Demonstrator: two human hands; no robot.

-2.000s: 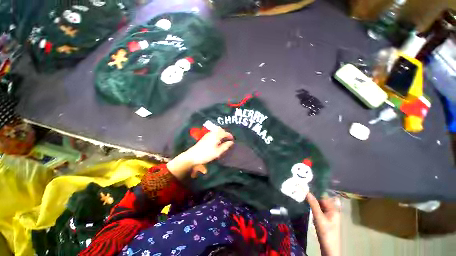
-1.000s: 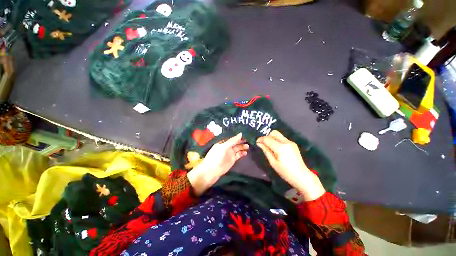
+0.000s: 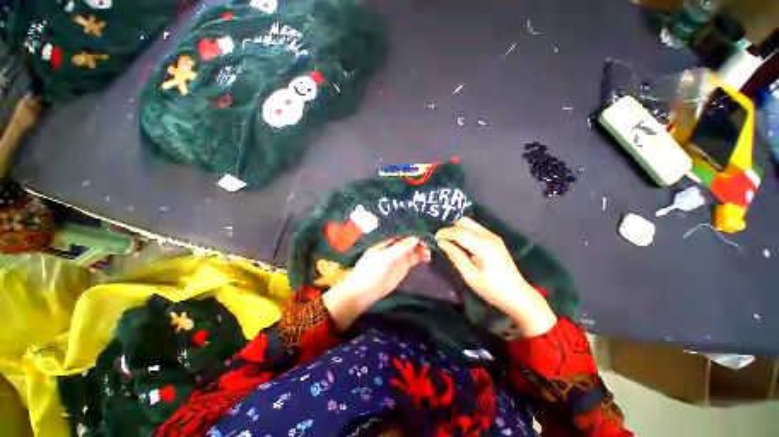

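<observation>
A dark green plush wreath (image 3: 320, 209) lies at the table's front edge, partly over my lap, with white lettering, a red stocking and a gingerbread figure showing. My left hand (image 3: 383, 271) pinches its inner edge below the lettering. My right hand (image 3: 483, 266) is just right of it, fingertips pinched together at the same edge, covering the end of the lettering. Any needle or thread is too small to see. A small blue-and-yellow tool (image 3: 403, 170) and a red loop (image 3: 424, 176) lie at the wreath's top edge.
More green wreaths (image 3: 192, 119) lie at the back left. Black beads (image 3: 547, 169), a white piece (image 3: 636, 229), a pale case (image 3: 646, 141) and a yellow-red item (image 3: 736, 185) are at the right. A yellow bag (image 3: 111, 294) holds green pieces at the lower left. Another person's arm (image 3: 19, 122) shows far left.
My right hand moved from the wreath's lower right to its inner edge beside my left hand, which shifted right and down. Since a second ago both hands barely moved. Another person's arm shows more at left.
</observation>
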